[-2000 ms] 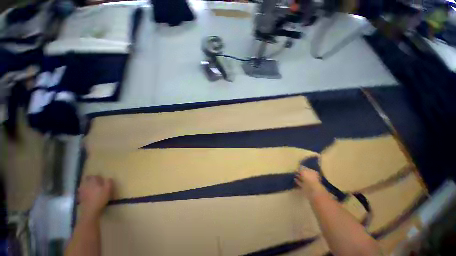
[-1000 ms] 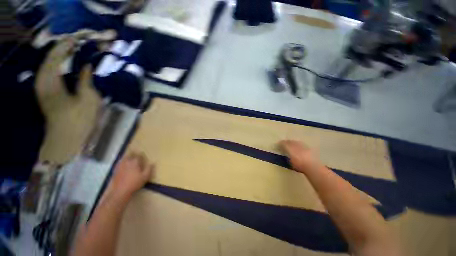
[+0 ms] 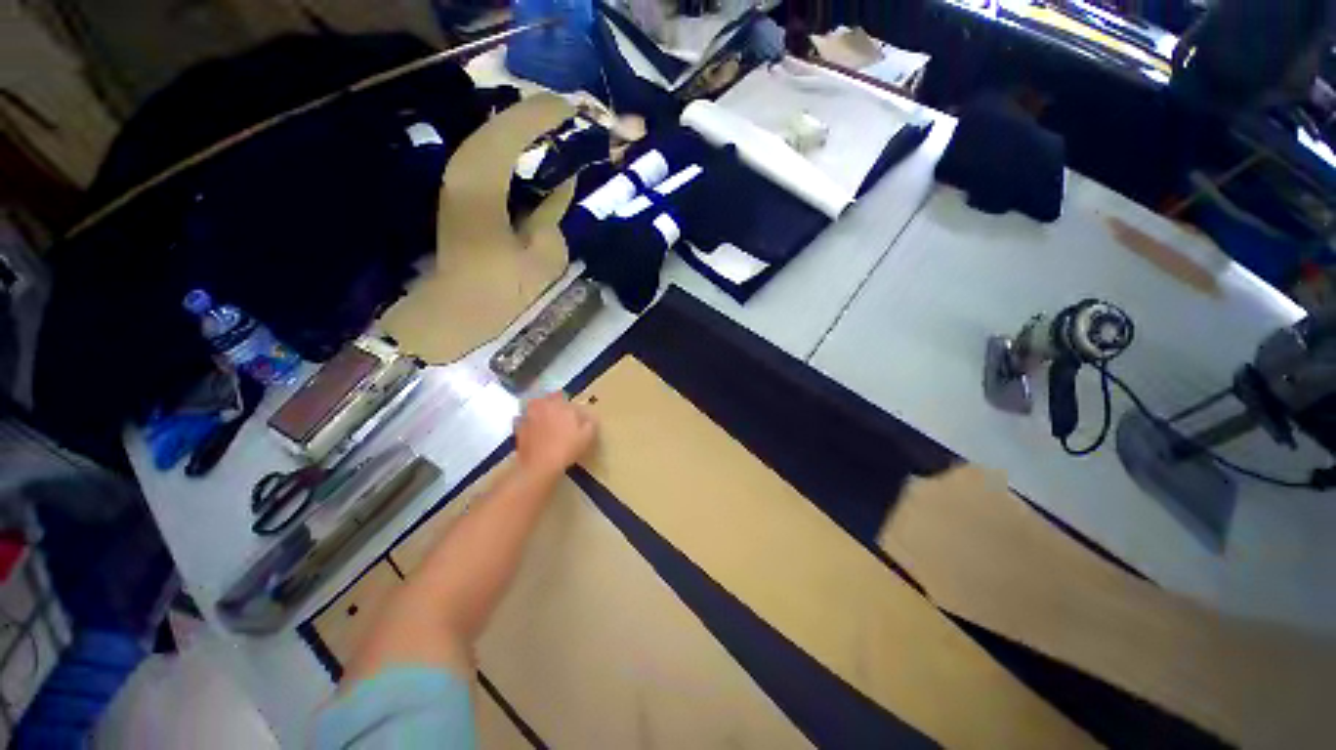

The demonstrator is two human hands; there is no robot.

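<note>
My left hand (image 3: 557,432) is bare and rests with bent fingers at the near end of a long tan card pattern (image 3: 762,542); whether it grips the card is hidden. Another long card (image 3: 608,615) lies beside it, under my forearm. A third tan card (image 3: 1084,586) lies at an angle on the right, with a ragged-looking end. Navy-black cloth (image 3: 762,403) shows beneath and between the cards. My right hand is out of the picture.
Weights (image 3: 550,334), a metal block (image 3: 337,399) and black-handled shears (image 3: 286,498) lie at the table's end. A water bottle (image 3: 242,340), brown paper (image 3: 484,279) and dark bundles lie beyond. A round-headed cutter (image 3: 1092,334) and a corded cutting machine (image 3: 1179,476) stand right.
The view has swung left to the table's end. My right hand has left the picture. The far card has moved away from the table's end and now lies angled, baring dark cloth.
</note>
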